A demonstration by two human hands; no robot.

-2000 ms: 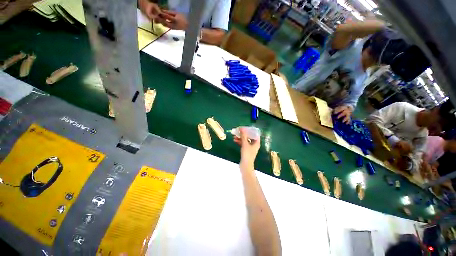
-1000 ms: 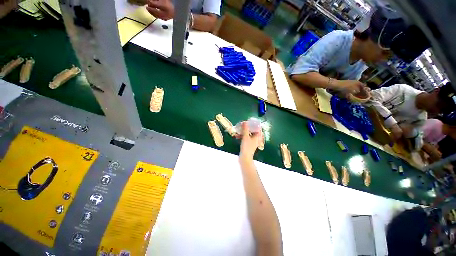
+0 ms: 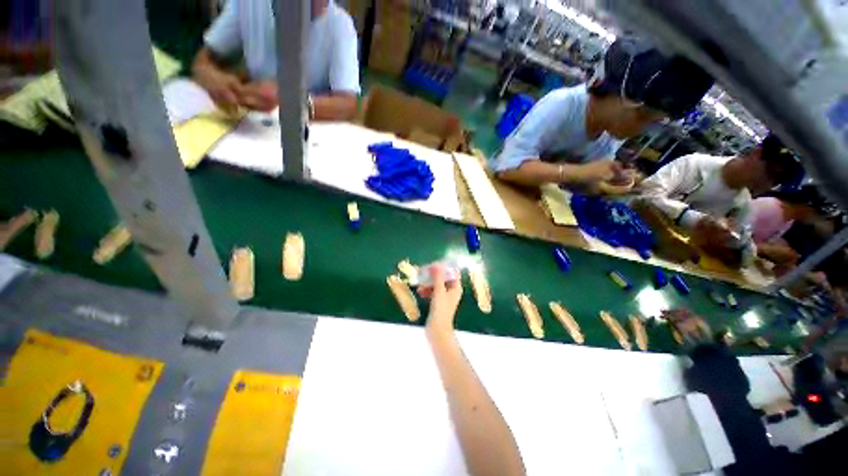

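My right hand (image 3: 443, 299) is shut on a small translucent bottle (image 3: 437, 274) over the green conveyor belt (image 3: 344, 270). The bottle's tip points left at a beige shell (image 3: 407, 270), which it partly covers; whether they touch is unclear. A longer beige shell (image 3: 403, 297) lies just left of my hand, and another shell (image 3: 481, 288) lies just right of it. More shells lie spaced along the belt on both sides. My left hand is not in view.
A grey post (image 3: 149, 177) stands at left and a thinner post (image 3: 293, 93) behind the belt. Blue cells (image 3: 400, 173) are heaped opposite, where several people sit. A printed sheet (image 3: 84, 400) lies at left. At right a person's hand (image 3: 686, 325) is over the belt.
The view has shifted, so the belt sits lower in the picture. The shells beside my hand have moved right relative to it. A person's hand now shows over the belt at right.
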